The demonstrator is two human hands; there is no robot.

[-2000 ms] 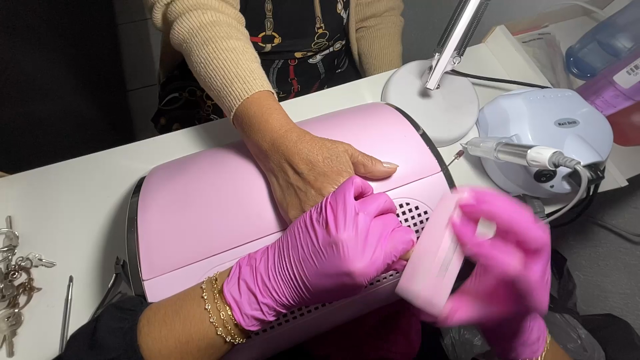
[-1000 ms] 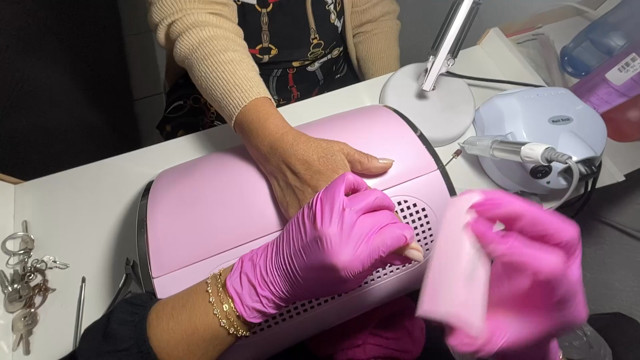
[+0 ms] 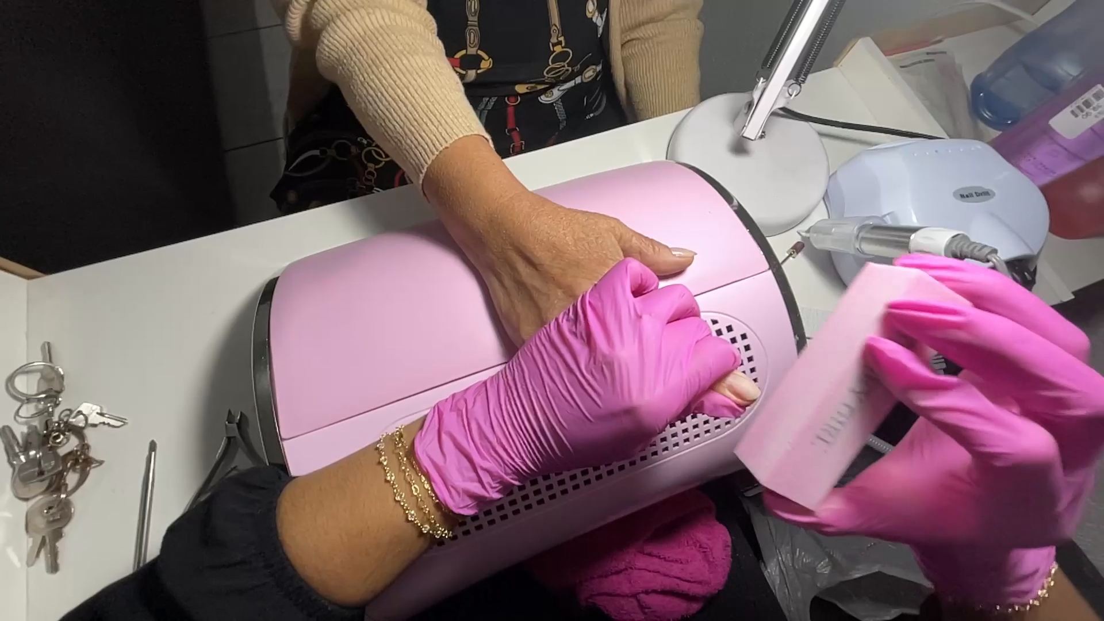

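Note:
My left hand [image 3: 578, 379], in a pink glove, is closed around a finger of another person's hand [image 3: 552, 250]; one fingertip with a pale nail shows past my fingers. That hand lies palm down on a pink nail dust collector [image 3: 388, 319] with a perforated grille. My right hand [image 3: 983, 414], gloved too, grips a pink nail buffer block [image 3: 828, 388] just right of the held fingertip. The block bears writing and stands apart from the nail.
A lamp base [image 3: 750, 159], a nail drill unit [image 3: 944, 198] with its handpiece [image 3: 897, 239] and bottles [image 3: 1052, 129] are at the back right. Keys [image 3: 43, 461], a metal tool [image 3: 147, 504] and nippers [image 3: 226, 448] lie left. A magenta towel [image 3: 647, 561] hangs below the collector.
The buffer block in my right hand has swung between tilts and now shows a face with writing. My left hand still holds the other person's finger.

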